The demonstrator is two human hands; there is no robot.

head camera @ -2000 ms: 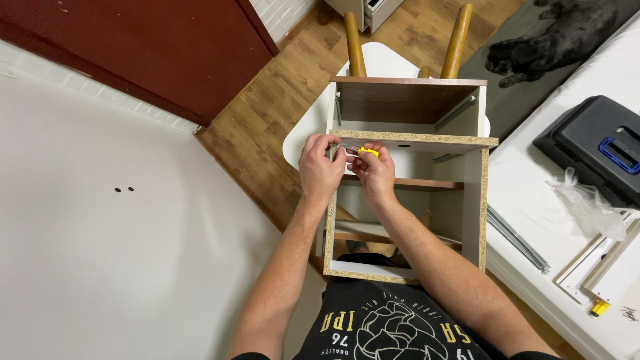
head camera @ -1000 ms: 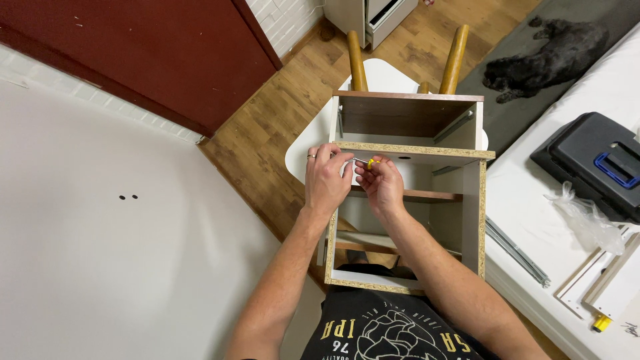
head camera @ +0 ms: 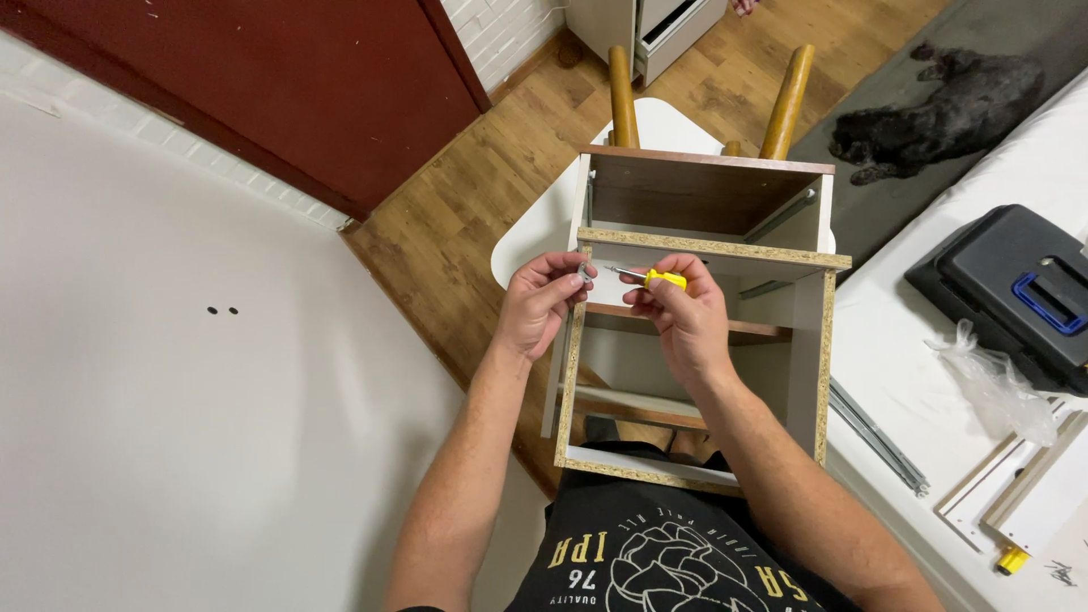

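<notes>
My left hand point(head camera: 548, 302) pinches a small grey metal fitting point(head camera: 585, 274) between thumb and fingers, above the left edge of the frame. In my right hand point(head camera: 684, 314) is a short screwdriver with a yellow handle point(head camera: 667, 280); its tip points left, a short way from the fitting. Both hands are over a small cabinet with white panels and a raw chipboard edge point(head camera: 714, 246) across it. A brown panel point(head camera: 705, 161) forms its far end, and metal drawer runners point(head camera: 782, 212) are fixed inside.
Wooden legs point(head camera: 623, 98) of an upturned white stool stand behind the cabinet. On the white surface at right lie a black toolbox point(head camera: 1003, 289), a clear plastic bag point(head camera: 999, 387), loose drawer runners point(head camera: 875, 433) and white panels point(head camera: 1041, 484). A black dog point(head camera: 943, 110) lies beyond.
My hands have moved apart, and the screwdriver tip now shows away from the fitting. The view has shifted slightly.
</notes>
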